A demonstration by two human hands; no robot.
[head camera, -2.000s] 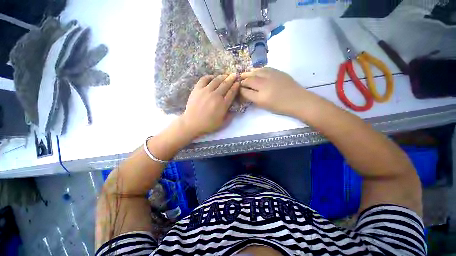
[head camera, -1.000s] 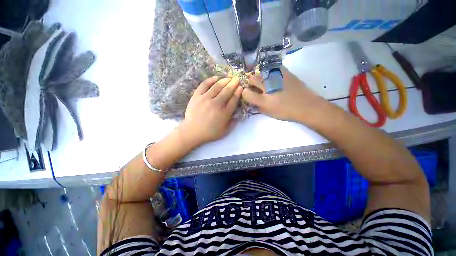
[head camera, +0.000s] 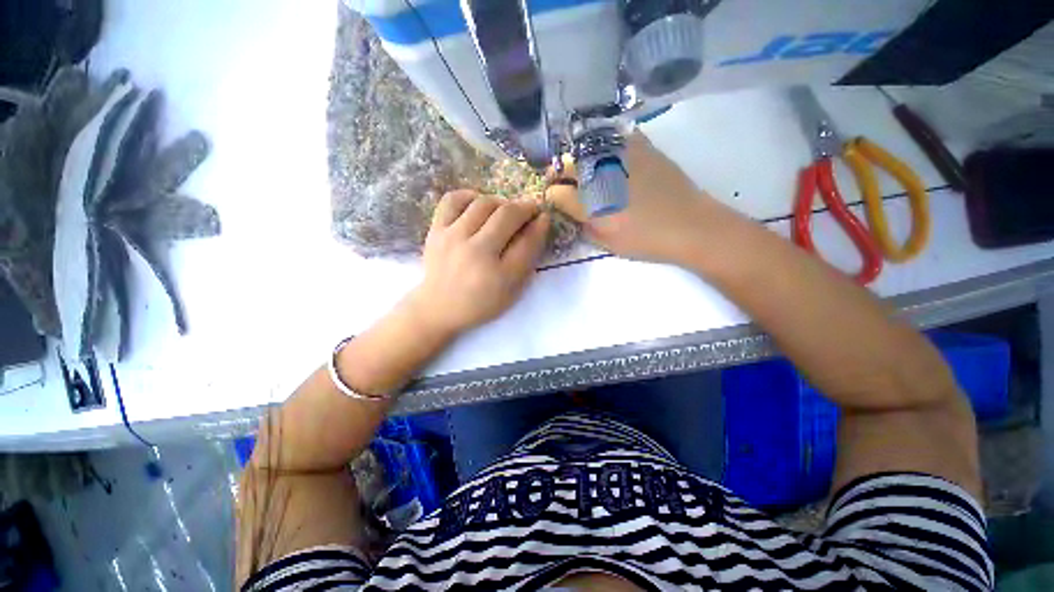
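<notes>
A grey-brown, flecked, fuzzy fabric piece (head camera: 387, 150) lies on the white table, its right part under the sewing machine head (head camera: 509, 58). My left hand (head camera: 476, 249) presses on the fabric's near edge with bent fingers, left of the needle area. My right hand (head camera: 641, 214) holds the fabric's edge just right of the needle area. Its fingers are partly hidden by the small grey-blue block (head camera: 602, 183). The presser foot and needle are hard to make out between the fingertips.
Fanned grey and white cut pieces (head camera: 98, 220) lie at left. Scissors with red and yellow-orange handles (head camera: 838, 214), a thin dark-handled tool (head camera: 928, 145) and a dark flat object (head camera: 1009, 197) lie right. Blue bins (head camera: 774, 434) stand below the measuring strip (head camera: 589, 368) on the table's front edge.
The view has shifted, showing more of the machine head than at first. The fabric has moved away from me under the machine. My left hand's fingers are more bent.
</notes>
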